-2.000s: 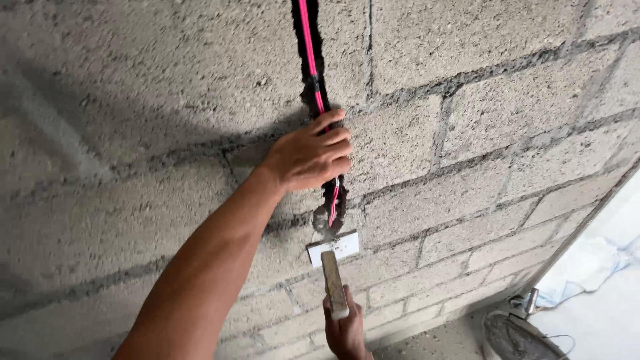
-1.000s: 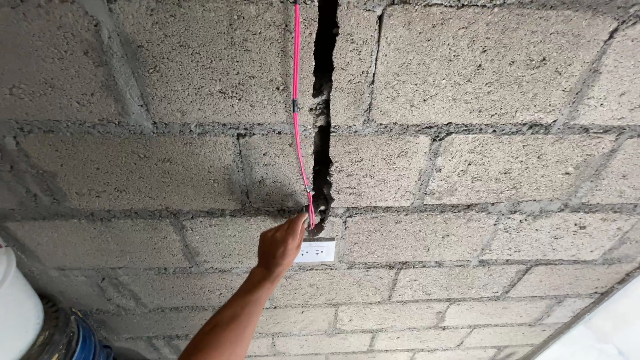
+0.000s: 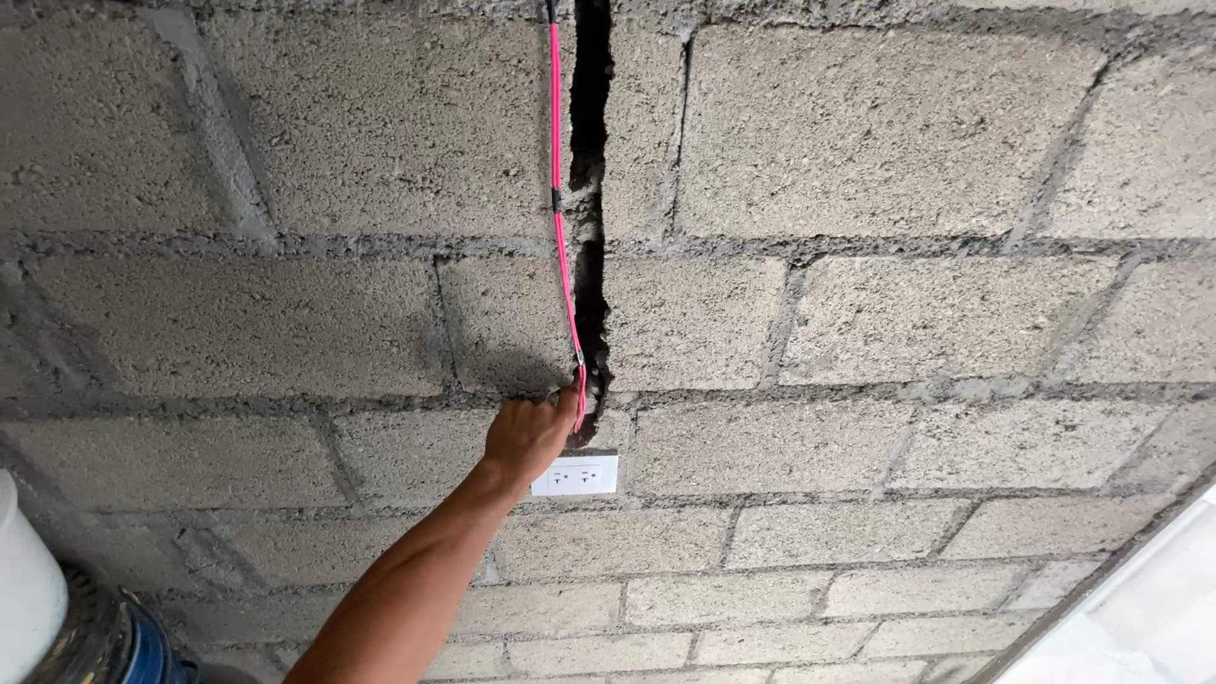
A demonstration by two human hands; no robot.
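Two pink wires (image 3: 557, 123), bound with dark tape, run down the block wall just left of a dark, jagged vertical groove (image 3: 591, 104). Their lower part slants into the groove's bottom end. My left hand (image 3: 534, 432) touches the wires near that end, its index finger at them and the other fingers curled; whether it pinches or only presses them cannot be seen. Just below the groove is a white double outlet plate (image 3: 576, 475), its upper left corner partly behind my hand. My right hand is out of view.
The concrete block wall (image 3: 855, 323) with rough mortar joints fills most of the view. A white bucket (image 3: 28, 579) stands at the lower left, beside a blue container (image 3: 147, 641). A pale surface lies beyond the wall's edge at the lower right.
Two seconds ago the wires lay in the groove; now they hang to its left. My right hand, then holding a hammer-like tool by the outlet plate, has left the view. My left hand is lower on the wires.
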